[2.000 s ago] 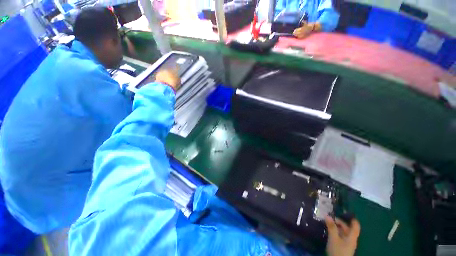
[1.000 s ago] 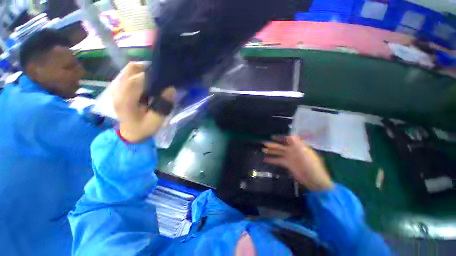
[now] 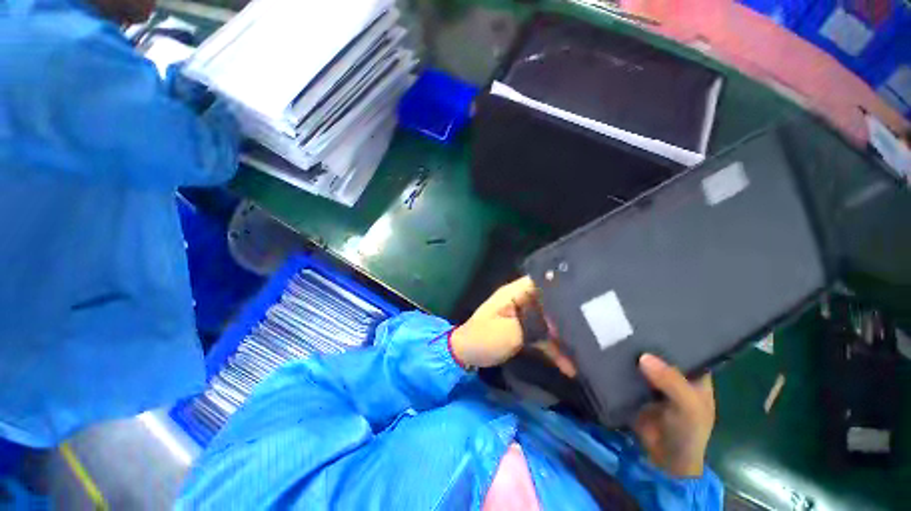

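A dark grey tablet back cover (image 3: 689,269) with two small white labels is held up over the bench, tilted, its flat outer face towards me. My left hand (image 3: 504,324) is at its left edge, fingers partly hidden by the cover. My right hand (image 3: 679,414) grips its lower edge, with the thumb on the face. A dark thing lies under the cover near my hands, mostly hidden; I cannot tell what it is.
A stack of wrapped covers (image 3: 300,95) stands at back left, beside a small blue box (image 3: 438,104). A black tray stack (image 3: 599,110) is behind the cover. A blue bin (image 3: 290,324) holds upright panels. An opened tablet body (image 3: 864,379) lies right. A person in blue (image 3: 90,200) is at left.
My left hand has come from the stack at left to the front. The cover, raised high and blurred a second ago, is now lower and in both hands. The view has tilted down.
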